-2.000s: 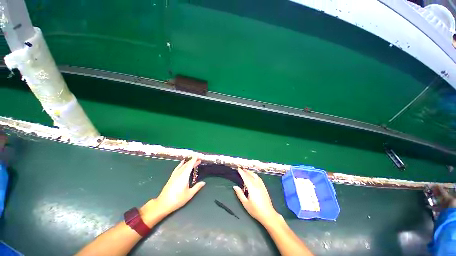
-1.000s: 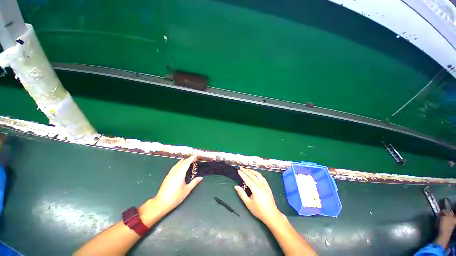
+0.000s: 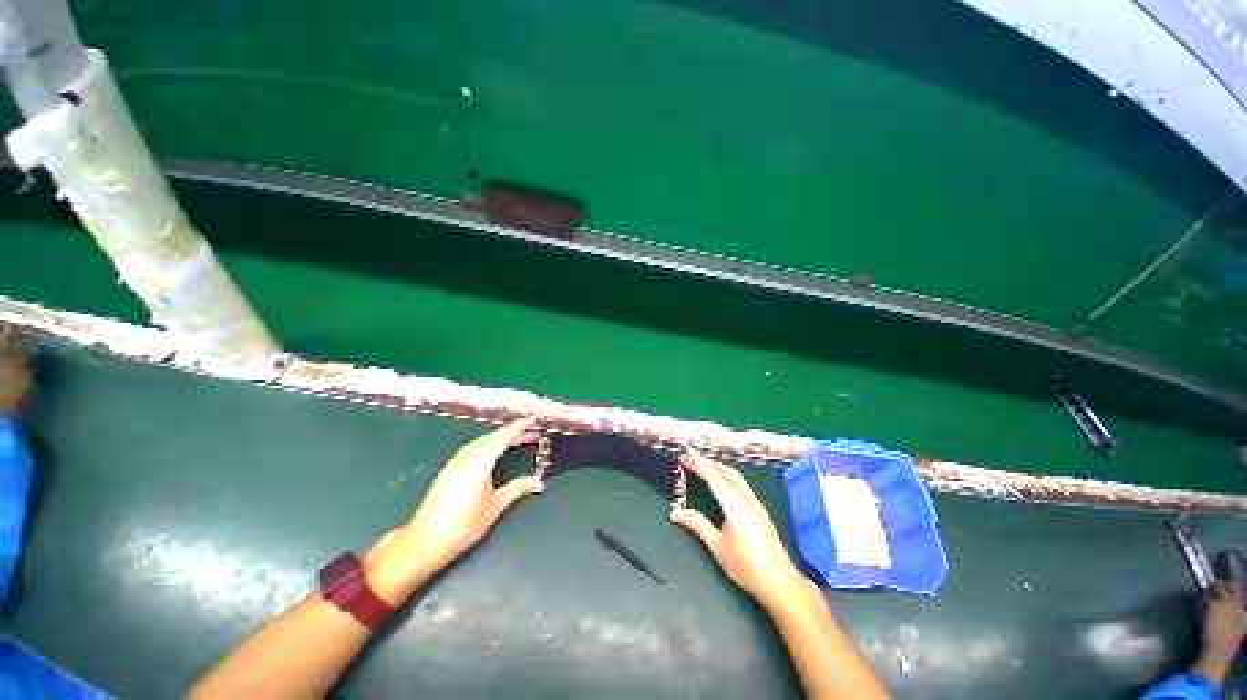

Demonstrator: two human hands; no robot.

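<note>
A bundle of short black cables [image 3: 613,453] lies curved on the dark green bench against its worn edge, with gold-coloured ends at both sides. My left hand [image 3: 472,495] has thumb and fingers around the bundle's left end. My right hand [image 3: 736,525] has thumb and fingers at its right end. A thin dark pointed stick [image 3: 631,557] lies alone on the bench, nearer to me than the bundle.
A blue bin [image 3: 896,517] with white contents [image 3: 857,521] stands right of my right hand. A unit [image 3: 1083,416] lies on the green conveyor. Another person's hand [image 3: 1221,611] is by a unit [image 3: 1194,553] at far right. A wrapped post [image 3: 151,239] stands at left; a blue sleeve [image 3: 12,499] shows at far left.
My fingers have opened slightly outward at both ends, showing more of the gold-coloured ends. The person's hand at right has come down from the unit there. The view has shifted slightly.
</note>
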